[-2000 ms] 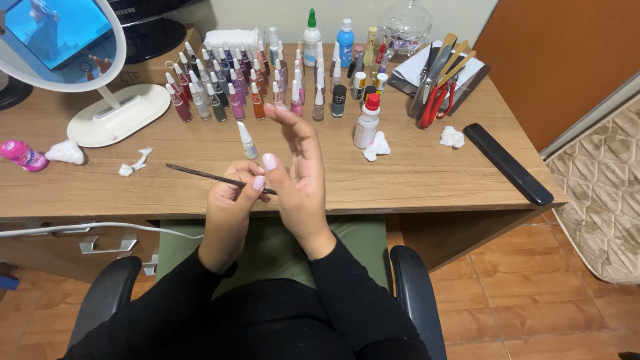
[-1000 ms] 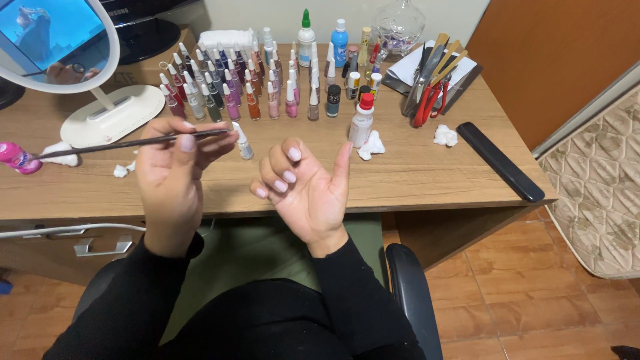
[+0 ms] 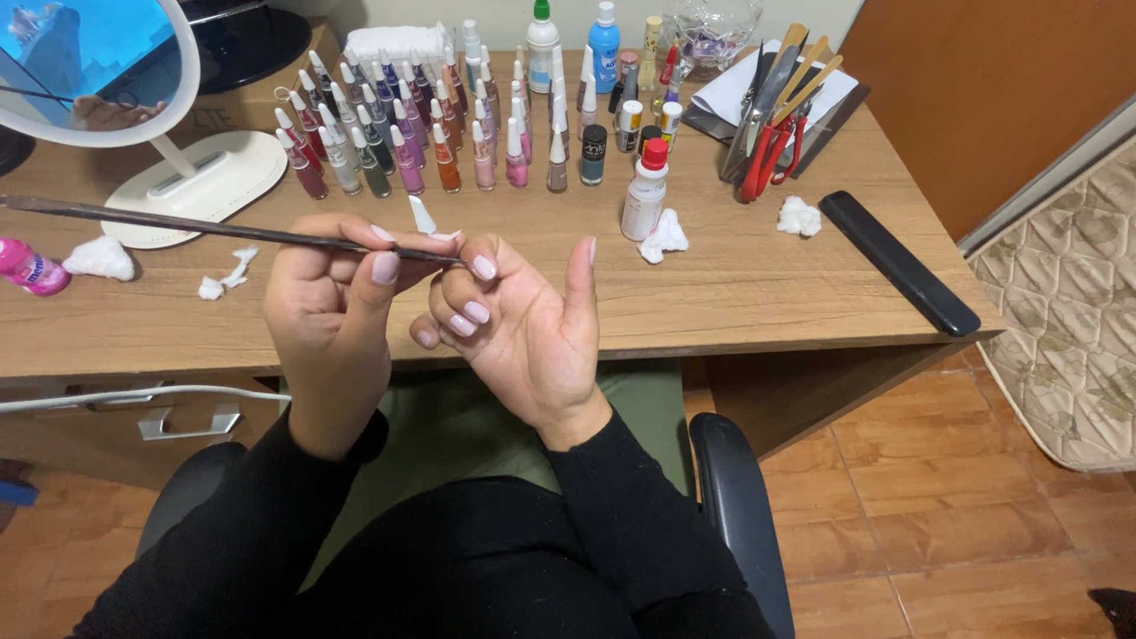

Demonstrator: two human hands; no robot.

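Observation:
My left hand (image 3: pixel 333 311) pinches a thin dark stick, perhaps a brush or an orangewood stick (image 3: pixel 222 228), between thumb and fingers. Its tip lies at the index fingertip of my right hand (image 3: pixel 528 342), which is palm up with curled fingers and the thumb raised, holding nothing. Pale polish covers the nails. A white-capped nail polish bottle (image 3: pixel 422 215) stands partly hidden behind my left fingertips. A red-capped bottle (image 3: pixel 645 197) is beyond my right hand, touching a cotton piece (image 3: pixel 664 238).
Rows of nail polish bottles (image 3: pixel 409 163) fill the desk's back. A round mirror (image 3: pixel 189 71) and pink bottle (image 3: pixel 34 267) are left. At right are a holder of nail tools (image 3: pixel 768 155), a black case (image 3: pixel 898 262) and cotton (image 3: pixel 800 216). The chair's armrest (image 3: pixel 741 524) is beside me.
The hands were together two seconds ago, then apart one second ago. Now they have come together again, with the stick's tip at my right index fingertip.

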